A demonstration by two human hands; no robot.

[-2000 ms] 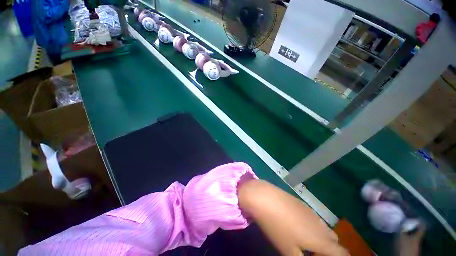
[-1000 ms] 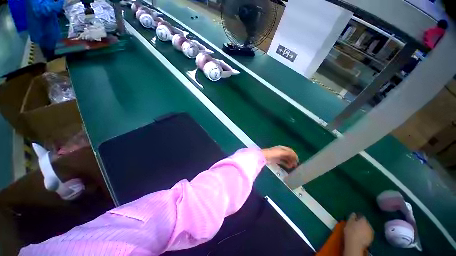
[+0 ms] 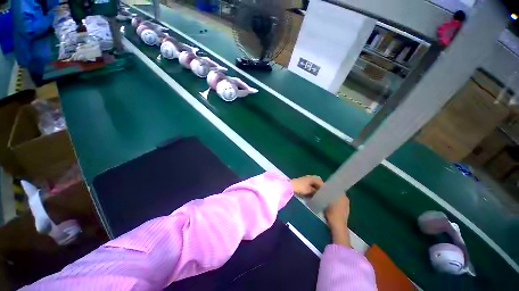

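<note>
My left hand (image 3: 308, 185) is at the left side of the base of the pale upright post (image 3: 364, 150), over the white rail, its fingers curled. My right hand (image 3: 337, 213) is at the right side of the same post base, its fingertips partly hidden by the post. Whether either hand grips the post or holds something small cannot be told. Pink sleeves cover both arms. A pink and white headphone (image 3: 447, 250) lies on the green belt (image 3: 284, 133), right of my right hand and touched by neither hand.
A black mat (image 3: 165, 179) lies on the bench, with an orange board (image 3: 390, 270) at lower right. Several headphones (image 3: 227, 90) line the belt farther up. Open cardboard boxes (image 3: 42, 145) stand at left. A fan (image 3: 259, 31) and a person in blue (image 3: 31, 34) are at the back.
My right hand moved from the belt headphone to the orange board, then up to the post. My left hand moved from the lower right to the post's base. The headphone now lies free on the belt.
</note>
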